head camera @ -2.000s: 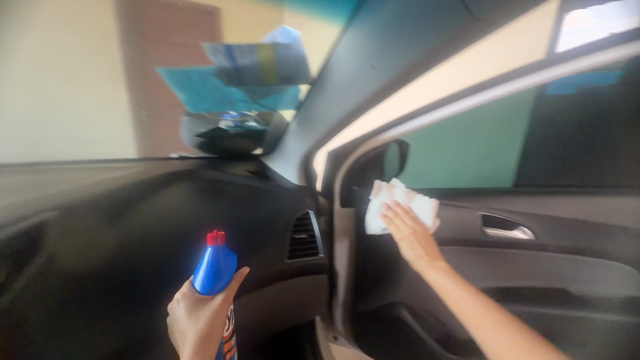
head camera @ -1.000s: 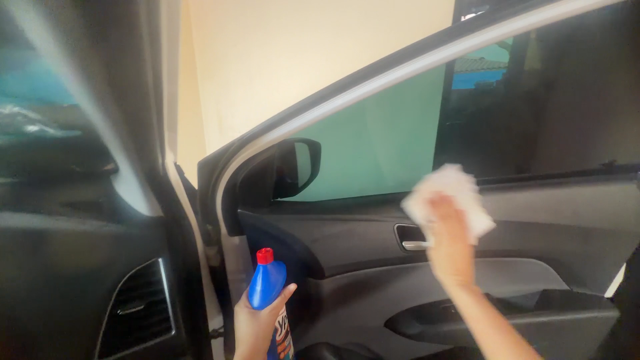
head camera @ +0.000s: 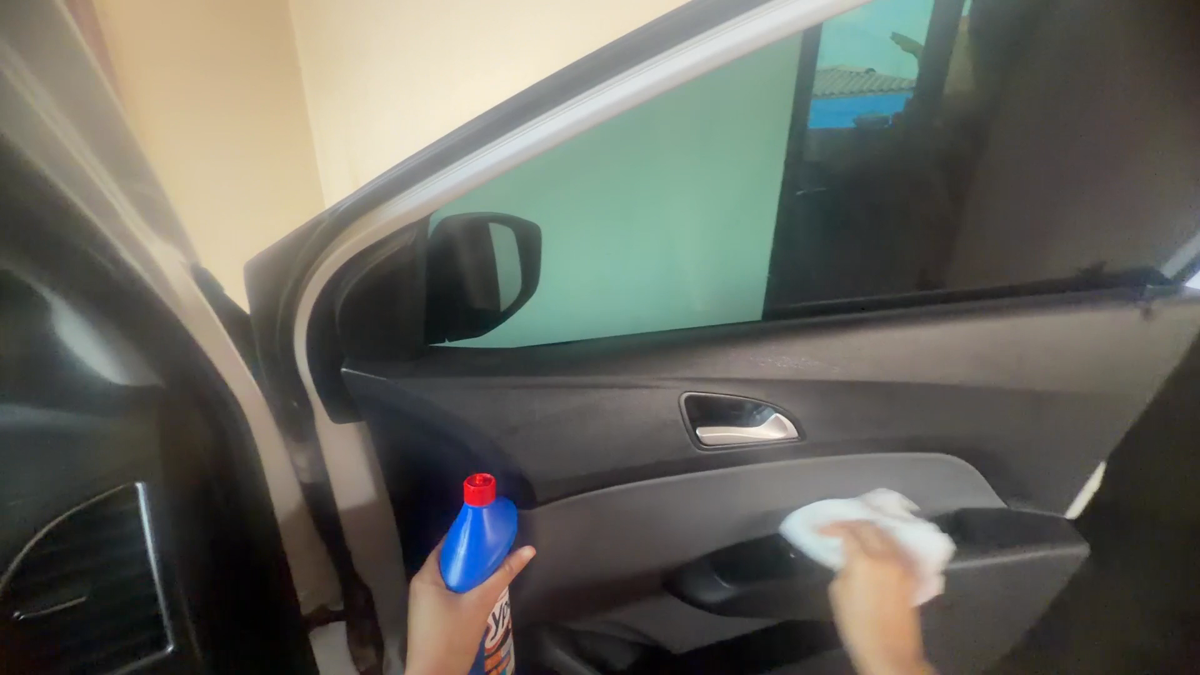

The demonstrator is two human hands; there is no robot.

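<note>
My left hand [head camera: 459, 609] grips a blue plastic bottle [head camera: 480, 544] with a red cap, held upright in front of the lower front part of the open car door. In my right hand [head camera: 872, 572] is a white cloth [head camera: 830, 525], at the armrest [head camera: 1022, 539] of the door panel; the hand is slightly blurred. Above and left of the cloth sits the silver inner door handle [head camera: 750, 429]. The bottle's lower end runs out of view.
A side mirror [head camera: 483, 272] shows beyond the door's window glass [head camera: 637, 216]. The pale door frame [head camera: 553, 122] slopes up to the right. At the far left are the dashboard's edge and an air vent [head camera: 89, 581]. A beige wall [head camera: 403, 75] stands outside.
The view has swung right from the dashboard to the door. My right hand has carried the cloth from the upper door panel down to the armrest. My left hand still holds the bottle.
</note>
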